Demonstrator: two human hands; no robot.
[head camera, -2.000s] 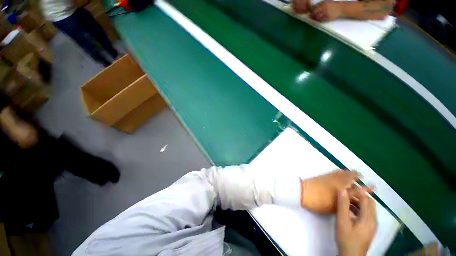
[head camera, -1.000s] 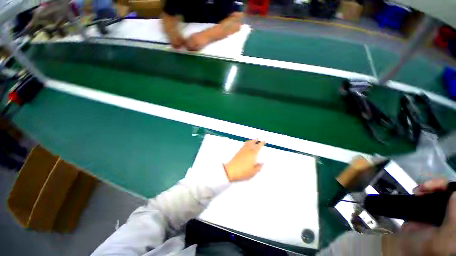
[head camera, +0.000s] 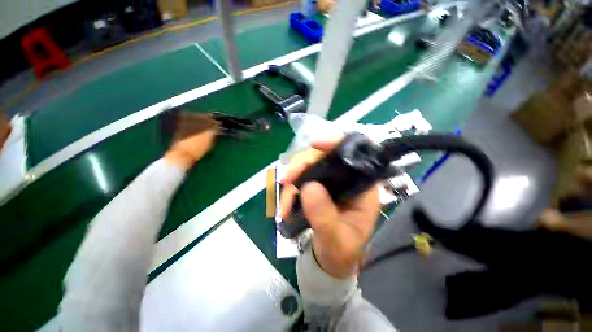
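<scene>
My right hand is closed around the black electric screwdriver, held up in front of me near the feeders. Its thick black cable curves off to the right, with a yellow tag on it. My left hand reaches over the green conveyor belt and is blurred. It is on a dark hair dryer whose bundled black cord lies to its right; the fingers are hard to make out. Another hair dryer lies farther along the belt.
The white work board lies at the bottom, with a dark round spot. White feeder parts and a clear plastic bag are behind my right hand. A pale post stands beyond. A person's dark sleeve is at the right.
The view has swung right. My left hand has moved from the white board out to the dryer on the belt. My right hand has the screwdriver raised nearer the view's middle.
</scene>
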